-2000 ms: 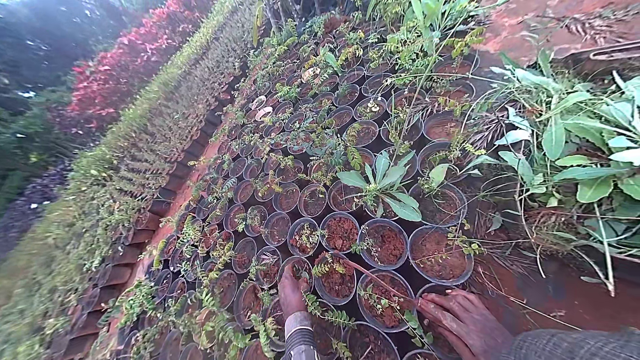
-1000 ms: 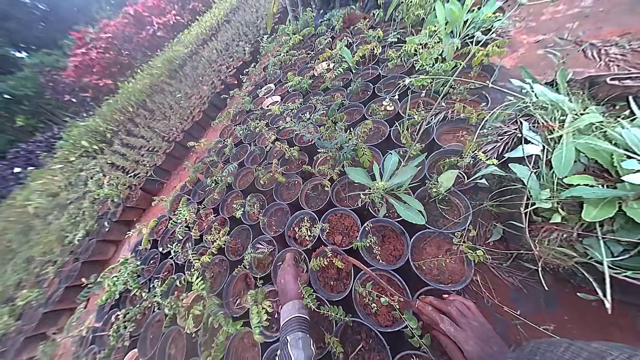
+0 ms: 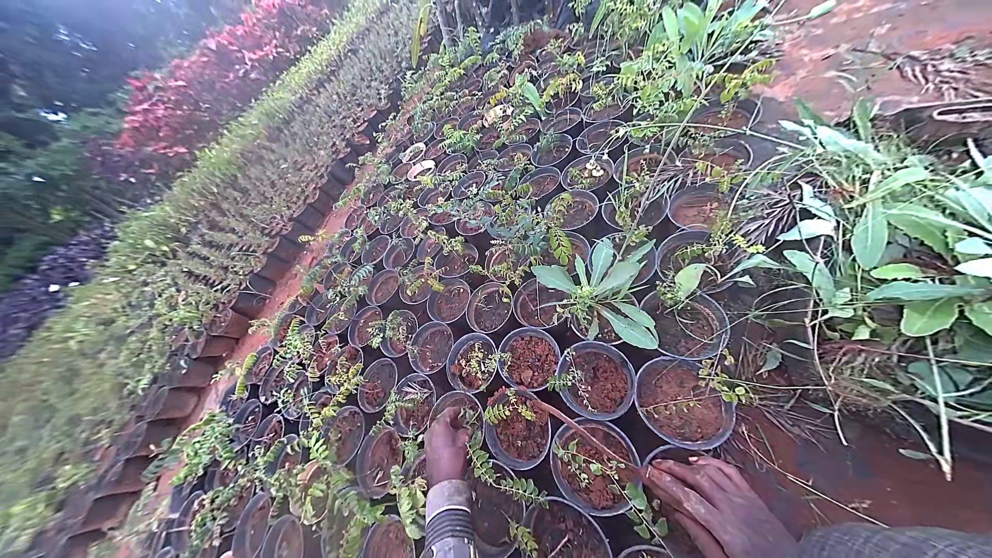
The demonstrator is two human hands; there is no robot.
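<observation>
My left hand [image 3: 447,449] reaches down into a black plastic plant pot [image 3: 459,403]; its fingertips are hidden at the soil, and I cannot tell whether they pinch anything. A thin brown stick [image 3: 577,428] slants from a neighbouring soil-filled pot [image 3: 521,434] across another pot [image 3: 593,469] to my right hand [image 3: 701,496]. The fingers of my right hand close on the near end of this stick, beside the rim of a pot. Small leafy seedlings grow in the pots around both hands.
Many potted seedlings stand packed close together ahead and to the left. A broad-leaved weed [image 3: 604,291] rises among them. Tall green weeds [image 3: 914,256] and bare reddish ground [image 3: 806,465] lie at the right. A row of dark pots [image 3: 256,291] with dense plants runs along the left.
</observation>
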